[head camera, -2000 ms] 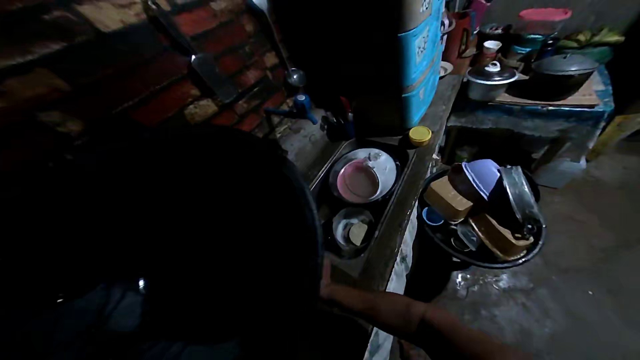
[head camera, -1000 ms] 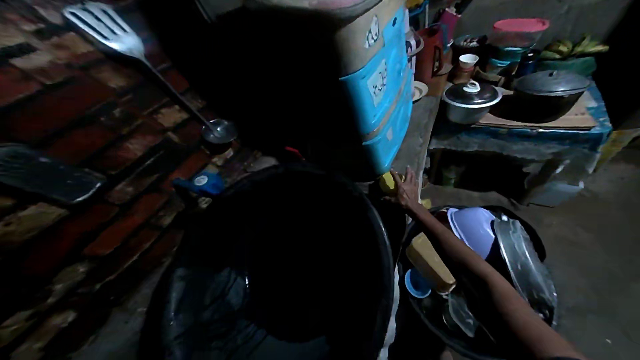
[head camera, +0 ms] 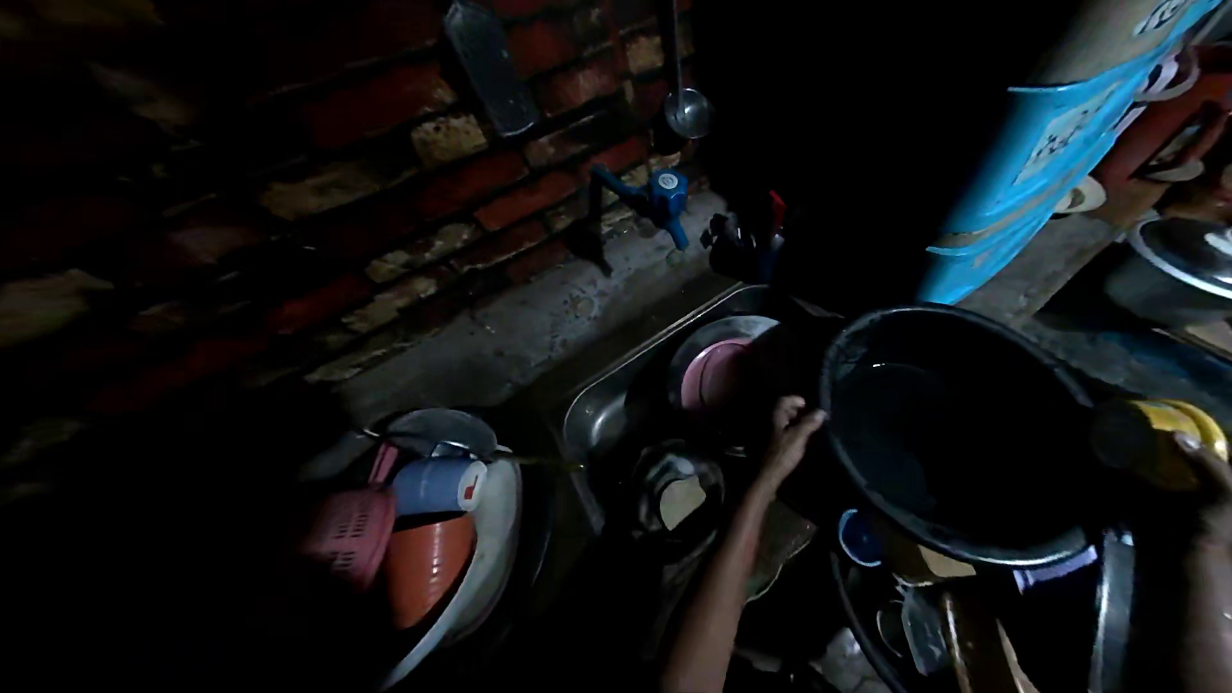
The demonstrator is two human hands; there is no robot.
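My left hand point(head camera: 795, 435) grips the rim of a large black basin point(head camera: 953, 433), its fingers closed at the left edge. At the far right, my right hand point(head camera: 1201, 462) holds a yellow container point(head camera: 1176, 445) beside the basin's right rim; the container's lower part is in shadow. Left of my left hand lies a steel sink point(head camera: 599, 423). In it are a pink bowl point(head camera: 710, 373) on a metal dish and a metal bowl point(head camera: 650, 481) with a pale piece point(head camera: 681, 500) inside.
A blue tap point(head camera: 666, 197) stands out from the brick wall above the sink. At lower left, a basin point(head camera: 500, 539) holds cups and a pink basket point(head camera: 348, 534). Blue drawers point(head camera: 1020, 183) rise behind the black basin; a tub of dishes point(head camera: 857, 606) sits below it.
The black basin has moved right, from in front of the sink to above the tub of dishes. The yellow container, on the ledge earlier, is now in my right hand. The view has turned left.
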